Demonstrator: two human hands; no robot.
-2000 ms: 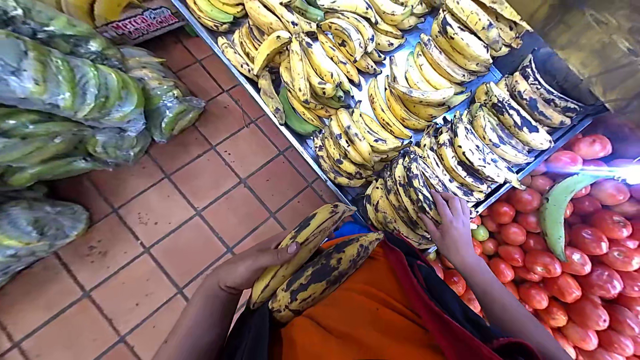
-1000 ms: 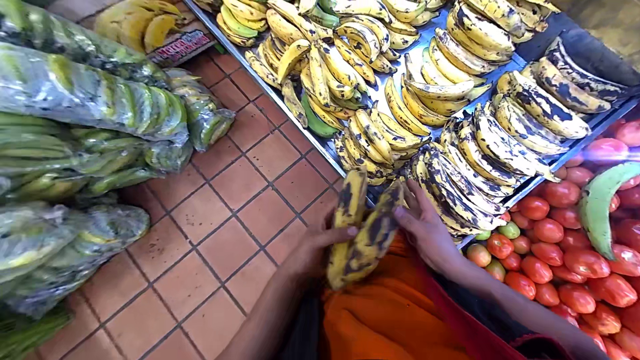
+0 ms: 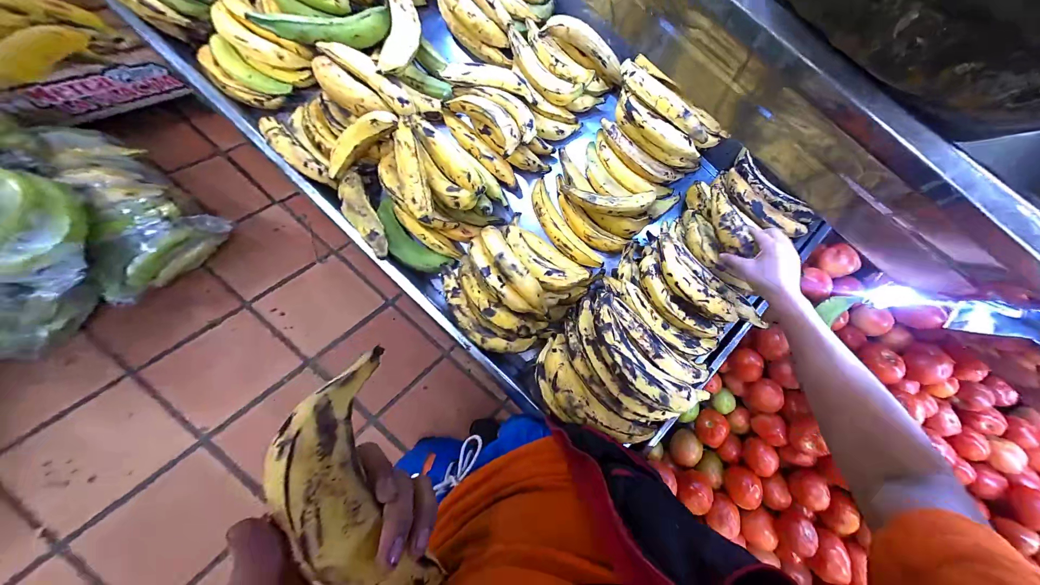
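At the lower left, my left hand (image 3: pixel 398 508) is closed around a yellow plantain with dark patches (image 3: pixel 321 479), its stem tip pointing up; whether a second one lies behind it I cannot tell. My right hand (image 3: pixel 764 264) reaches to the far right end of the display, its fingers over a dark-spotted plantain (image 3: pixel 731 223) in a cluster. Whether those fingers grip it is unclear. Rows of spotted yellow plantains (image 3: pixel 634 349) lie on the metal display tray (image 3: pixel 520 199), the ones nearest my body heavily blackened. A green plantain (image 3: pixel 410 244) lies by the tray's left edge.
Red tomatoes (image 3: pixel 760 451) are heaped beside the tray under my right forearm. A metal panel (image 3: pixel 877 130) rises behind the display. Plastic-wrapped green produce (image 3: pixel 146 219) and a printed box (image 3: pixel 106 89) with yellow fruit stand at the left, by the tiled floor (image 3: pixel 203 341).
My right hand has left the plantains at my left hand and moved to the tray's far right end. My left hand still holds a plantain, now lower in view.
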